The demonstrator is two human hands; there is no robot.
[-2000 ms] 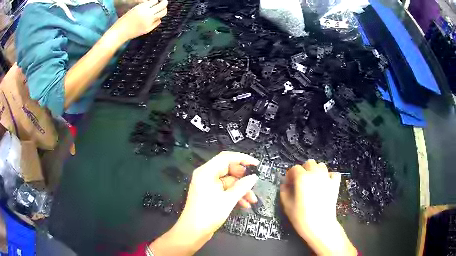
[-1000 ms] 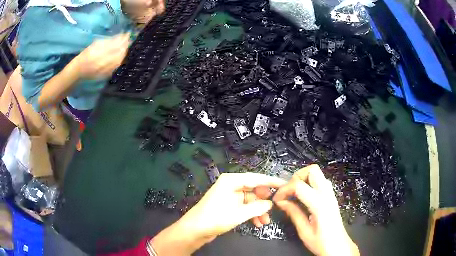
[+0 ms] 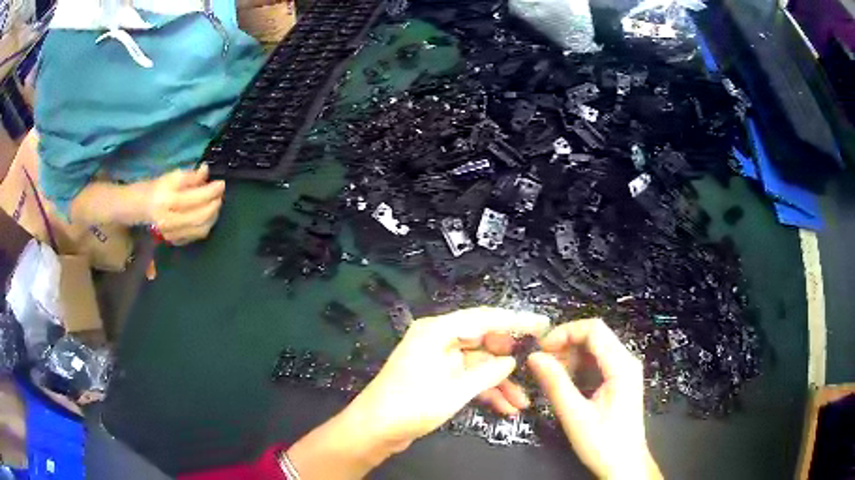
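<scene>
My left hand point(image 3: 436, 370) and my right hand point(image 3: 595, 389) meet at the lower middle, fingertips close together. Between them they pinch a small dark assembled unit point(image 3: 527, 349), mostly hidden by the fingers. A row of small shiny units point(image 3: 502, 428) lies just below the hands. A large pile of narrow black parts point(image 3: 431, 150) is beyond them, with perforated plates point(image 3: 490, 229) shining silver on it. Tiny fittings point(image 3: 698, 352) lie loose at the near right of the pile.
A black parts tray point(image 3: 281, 103) lies at upper left beside a co-worker's hand point(image 3: 187, 204). Clear plastic bags point(image 3: 656, 21) are at the far side. Blue sheets point(image 3: 795, 208) stand at right, above a wooden-edged box point(image 3: 825, 403). A carton point(image 3: 80, 291) is at left.
My hands have come together around the small dark unit and still hold it, with the right fingers slightly shifted. The co-worker's hand has moved down from the tray to its near corner.
</scene>
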